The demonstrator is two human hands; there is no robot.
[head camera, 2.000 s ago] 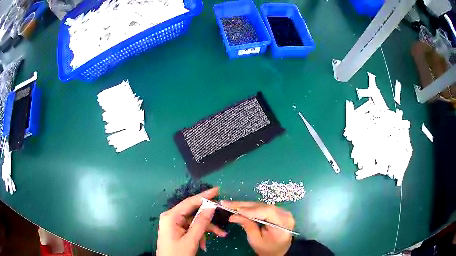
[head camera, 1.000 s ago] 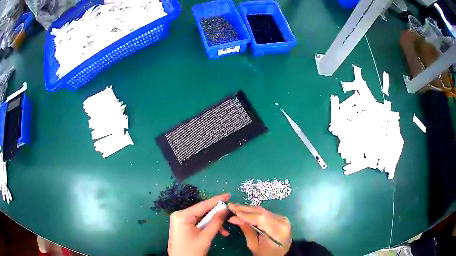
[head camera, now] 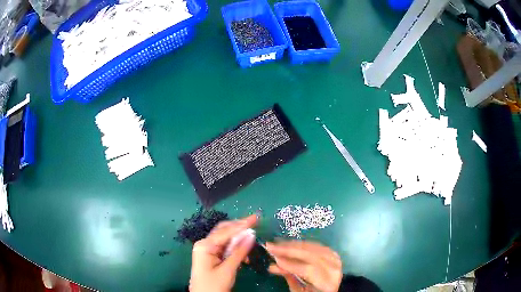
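Observation:
My left hand [head camera: 220, 251] holds a white strip [head camera: 240, 240] between thumb and fingers, blurred, at the bottom centre. My right hand [head camera: 305, 262] is just right of it, closed on slim tweezers [head camera: 298, 279], mostly hidden by the fingers. The tweezer tip is blurred, close to the strip's end; whether they touch cannot be told. A heap of small black parts [head camera: 197, 224] lies beyond my left hand. A heap of small silvery parts [head camera: 305, 218] lies beyond my right hand.
A black tray [head camera: 251, 175] with rows of tiny parts lies at centre. Spare tweezers [head camera: 349, 159] lie right of it. White strips lie in a stack [head camera: 123, 137], a pile [head camera: 420, 154] and a blue basket [head camera: 131, 64]. Two blue bins [head camera: 258, 57] [head camera: 314, 55] and a metal post [head camera: 394, 51] stand beyond.
The camera view has shifted since the earliest frame. Since the last one, my right hand has moved slightly right, away from the left. My left hand still holds the strip.

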